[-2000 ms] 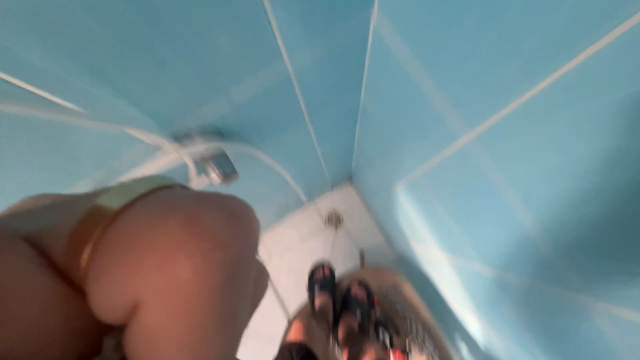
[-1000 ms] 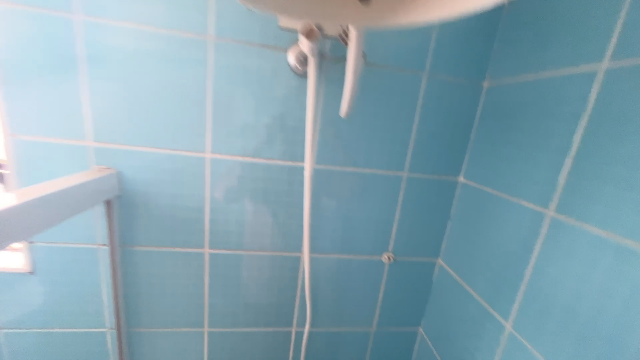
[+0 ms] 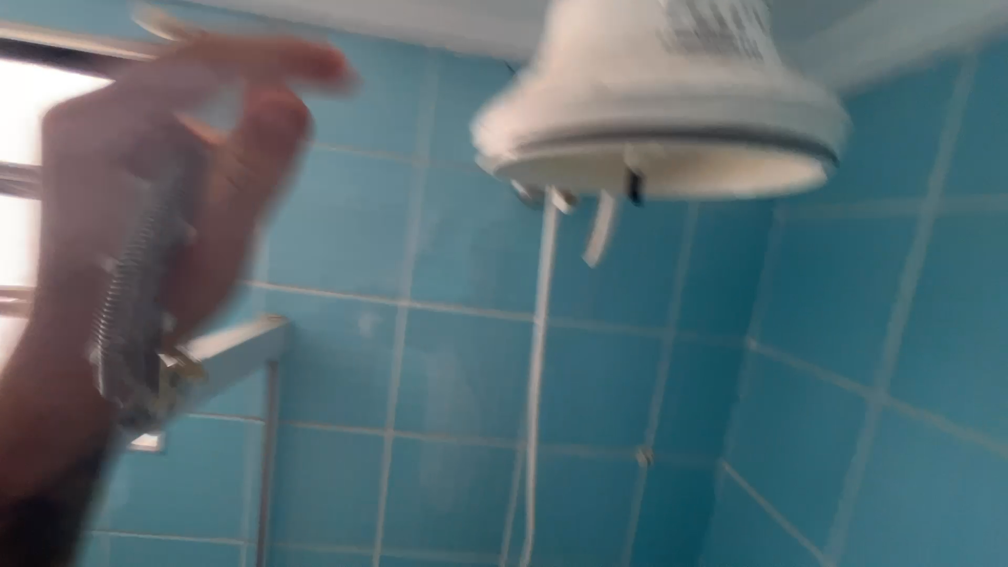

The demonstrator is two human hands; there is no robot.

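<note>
My left hand (image 3: pixel 157 189) is raised at the left of the view and blurred by motion. A grey part with a fine metal coil along its edge (image 3: pixel 146 268) lies against it, apparently held. The index finger and thumb point right, with a gap between their tips. A thin pale thing (image 3: pixel 157 22) shows near the top of the hand, too blurred to name. To the right, apart from the hand, hangs a white electric shower head (image 3: pixel 661 102). Its underside is open, and a small dark piece (image 3: pixel 635 185) sticks down inside the rim. My right hand is out of view.
A thin white hose (image 3: pixel 539 354) hangs down the blue tiled wall behind the shower head, beside a short white spout-like piece (image 3: pixel 600 228). A pale frame corner (image 3: pixel 244 339) stands at lower left, before a bright window (image 3: pixel 20 236). The ceiling (image 3: pixel 913 31) is close above.
My left hand has come into view at the left with the coil-edged grey part. More of the white shower head shows than one second ago. The view has swung up from the floor.
</note>
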